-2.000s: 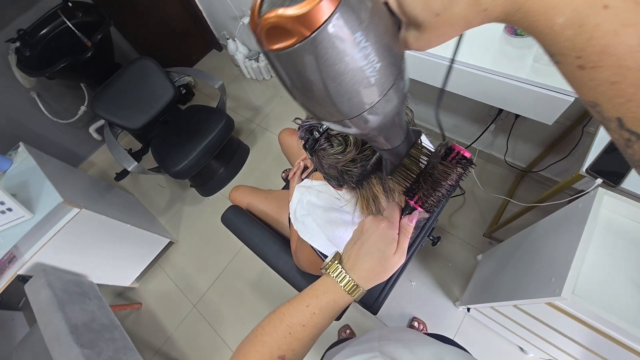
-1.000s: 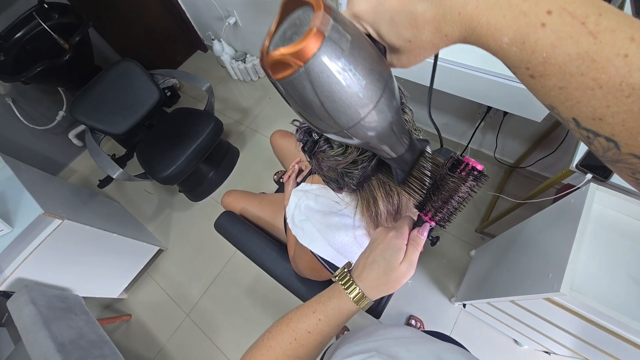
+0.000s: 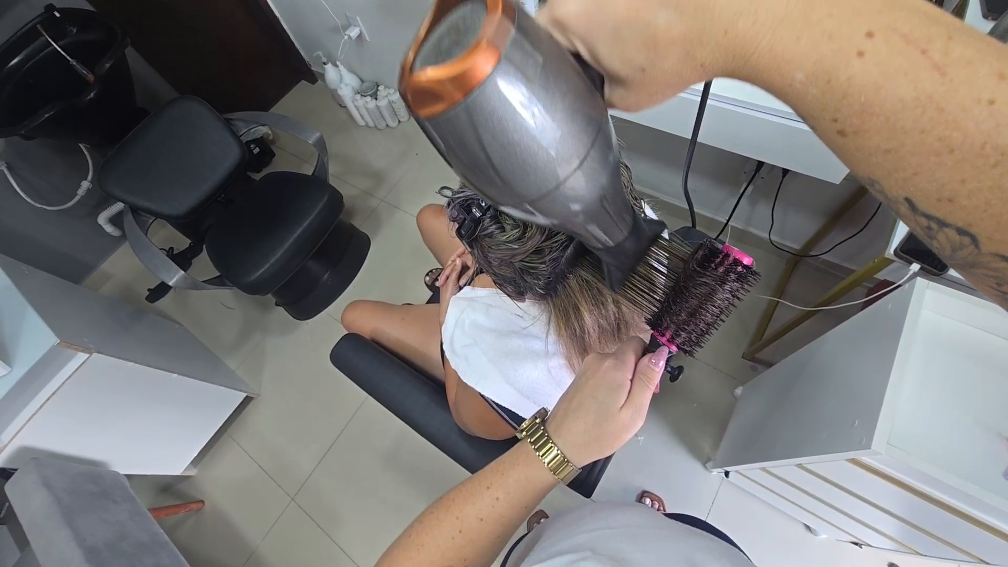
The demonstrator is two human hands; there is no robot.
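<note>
My right hand (image 3: 638, 47) grips the handle of a grey hair dryer (image 3: 535, 118) with a copper-coloured rear rim, partly hidden behind its body. The dryer's black flat nozzle (image 3: 630, 252) points down at a section of hair (image 3: 594, 307) on a seated person. In my left hand (image 3: 602, 394) is the handle of a round hairbrush (image 3: 705, 295) with dark bristles and pink ends. Strands are stretched from the head to the brush, just under the nozzle. A dark clip (image 3: 472, 216) holds other hair up. A white towel (image 3: 508, 346) covers the person's shoulders.
The person sits on a black padded chair (image 3: 402, 394). A black salon chair (image 3: 276, 228) and a black wash basin (image 3: 59, 75) stand at left, with white bottles (image 3: 366, 102) by the wall. A white cabinet (image 3: 811, 394) is at right. The dryer's cord (image 3: 693, 157) hangs behind.
The dryer's rear end has swung somewhat left compared with two seconds ago, its nozzle still at the hair near the brush. Both hands keep their holds.
</note>
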